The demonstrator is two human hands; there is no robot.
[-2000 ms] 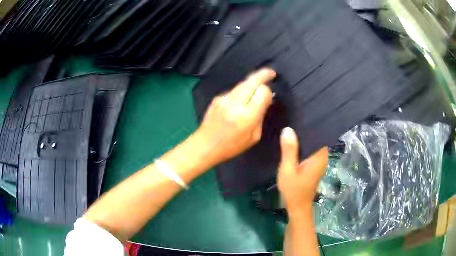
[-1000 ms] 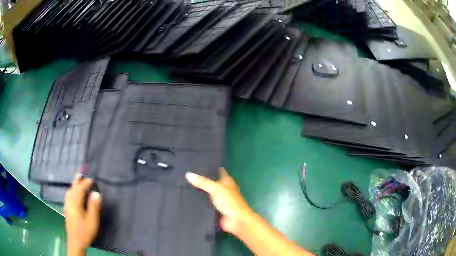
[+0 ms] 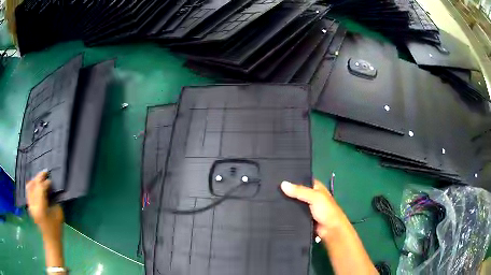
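Observation:
My right hand (image 3: pixel 325 212) grips the right edge of a large black back cover (image 3: pixel 269 126), thumb on its gridded face. Its centre housing (image 3: pixel 233 178) shows two white spots, and a thin black cable runs from it to the lower left. A second panel (image 3: pixel 156 129) lies under its left side; red and blue wire ends (image 3: pixel 145 200) show there. My left hand (image 3: pixel 44 201) is at the lower edge of a separate leaning panel (image 3: pixel 51 110) at the far left, fingers bent on the edge.
Stacked panels (image 3: pixel 258 37) fan across the table's far side and more (image 3: pixel 425 107) lie at the right. At the lower right are a cable hank (image 3: pixel 388 214) and a clear plastic bag (image 3: pixel 463 225) with cables. Something blue (image 3: pixel 8 198) stands beyond the table's left edge.
The held back cover has moved right with my right hand. My left hand has moved left, along with the leaning panels, and green tabletop now shows between them and the cover.

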